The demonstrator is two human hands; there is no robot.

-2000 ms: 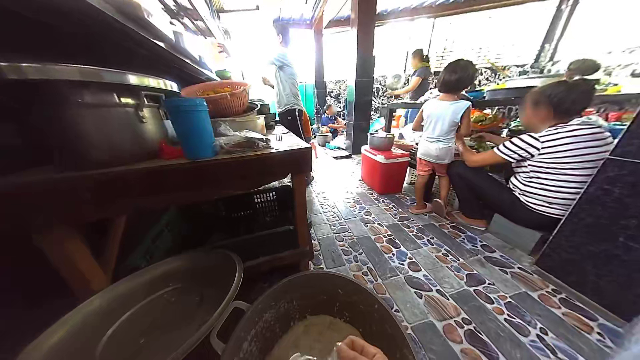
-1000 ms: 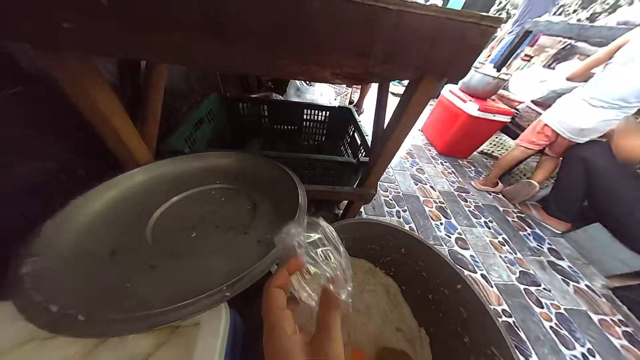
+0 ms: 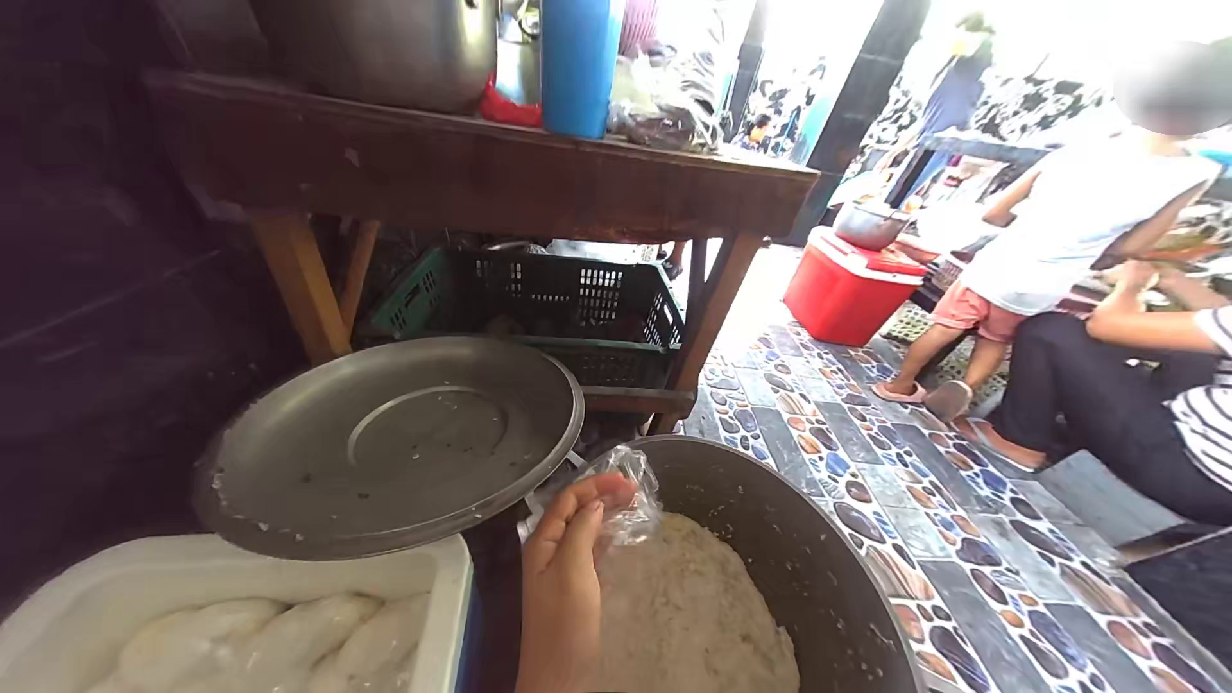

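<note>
My left hand (image 3: 570,558) reaches up from the bottom centre, its thumb and fingers closed on a thin clear plastic bag (image 3: 630,496). The hand and bag are above the left part of a large, dark metal pot (image 3: 818,549) that holds a pale, grainy mass, which looks like cooked rice (image 3: 693,606). Left of the pot lies a big round metal lid (image 3: 423,438) with a few white bits on it. At the lower left, a white-rimmed cooler box (image 3: 445,597) holds several pale, rounded bundles (image 3: 318,626), seemingly bagged. My right hand is not in view.
Behind the lid stands a wooden table (image 3: 481,173) with a large pot and a blue container (image 3: 579,67) on top and a green plastic crate (image 3: 597,351) below. A red cooler (image 3: 852,289) stands on the patterned floor. One person stands (image 3: 1068,221) and another sits at right.
The view has swung down from the wider room toward the pot and lid. The fingers of my left hand, spread a second ago, are now closer together at the plastic bag.
</note>
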